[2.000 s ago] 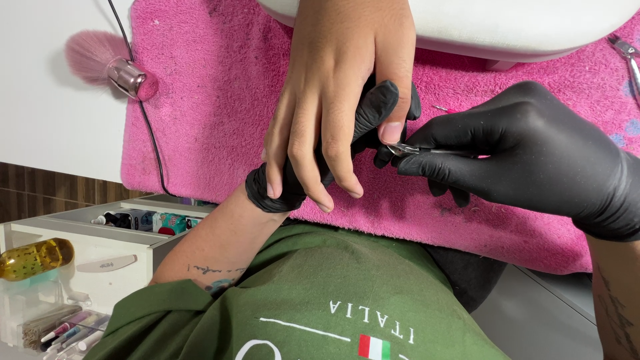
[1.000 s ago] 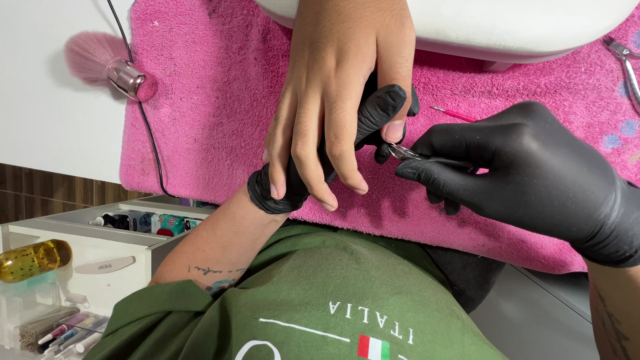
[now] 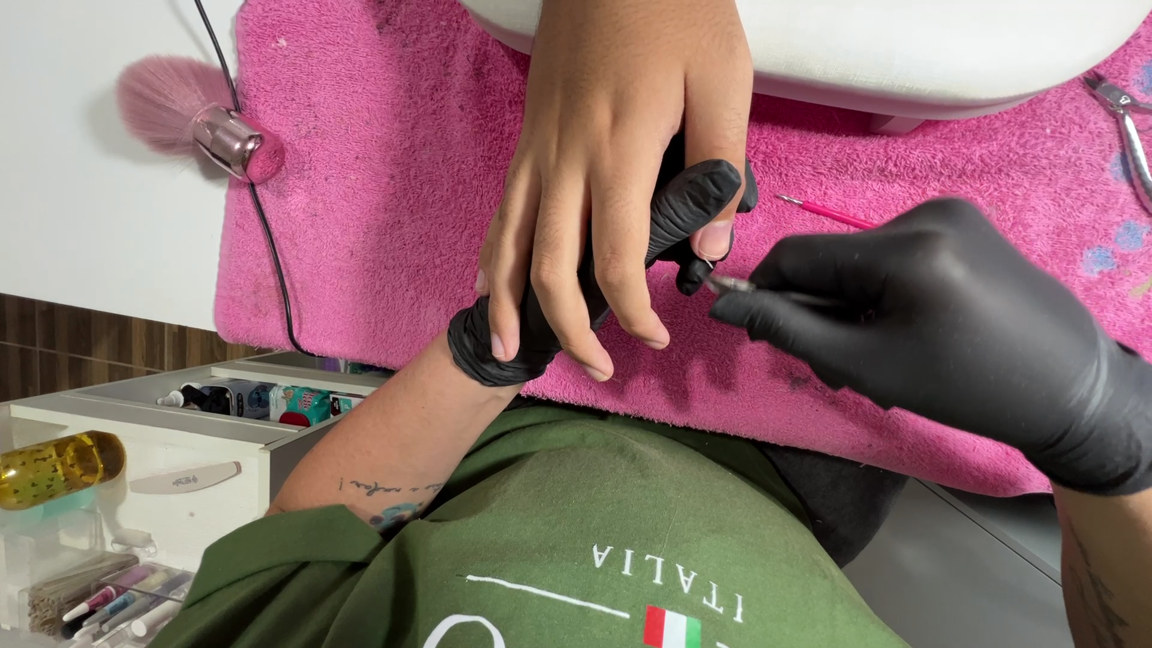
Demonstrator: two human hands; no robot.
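Observation:
My left hand (image 3: 684,211), in a black glove, lies partly hidden under another person's bare hand (image 3: 621,117) and grips its rightmost finger near the tip. In my right hand (image 3: 927,315), also black-gloved, is a metal cuticle nipper (image 3: 731,284), largely covered by my fingers and blurred. Its tip is just below that finger's nail (image 3: 714,239); whether they touch cannot be told. A thin pink-handled tool with a metal tip (image 3: 832,214) lies on the pink towel (image 3: 360,180), partly behind my right hand.
A pink brush (image 3: 220,139) and a black cable (image 3: 270,252) are at the left. A white padded rest (image 3: 900,54) stands at the top. Another nipper (image 3: 1125,126) lies far right. An open drawer (image 3: 261,432) with bottles, a nail file (image 3: 186,478) and a yellow bottle (image 3: 63,468) are lower left.
My right hand has shifted slightly, and the nipper's tip has moved a little down and away from the nail. More of the pink-handled tool shows than two seconds ago. My left hand keeps its hold.

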